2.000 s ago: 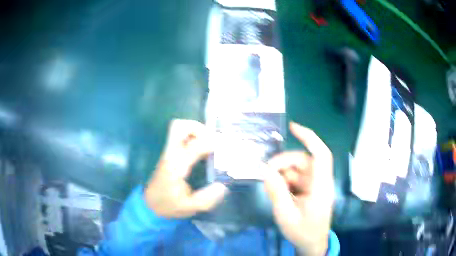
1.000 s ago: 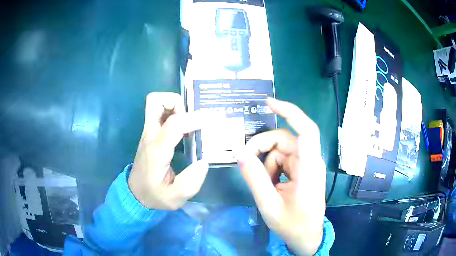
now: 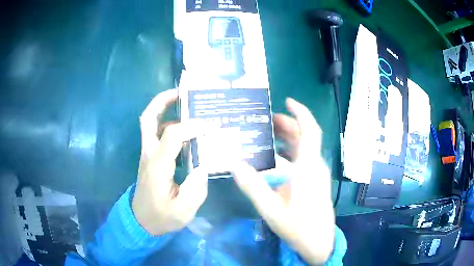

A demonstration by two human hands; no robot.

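Observation:
A white and black retail box (image 3: pixel 228 78) with a tester picture lies at the centre, its top cut off by the picture's edge. A plain white patch, apparently a label (image 3: pixel 221 150), is on the black print at its near end. My left hand (image 3: pixel 169 166) is at the box's left edge, with a finger over the label and the thumb at the near edge. My right hand (image 3: pixel 293 182) is partly blurred. Its thumb touches the label's near right corner, and its other fingers are bent beside the box's right edge. The label's far left corner is hidden by my left finger.
A black barcode scanner (image 3: pixel 331 49) lies right of the box, its cable running towards me. Flat box blanks (image 3: pixel 390 109) lie further right. An orange and blue tape roll (image 3: pixel 447 141) is near the right edge. A dark printer (image 3: pixel 426 228) is at lower right. Printed cartons (image 3: pixel 49 223) are at lower left.
The view has shifted slightly, so the box sits further left. The label now lies over the box's near end. My right hand's fingers have moved and blurred, and its thumb has shifted slightly left.

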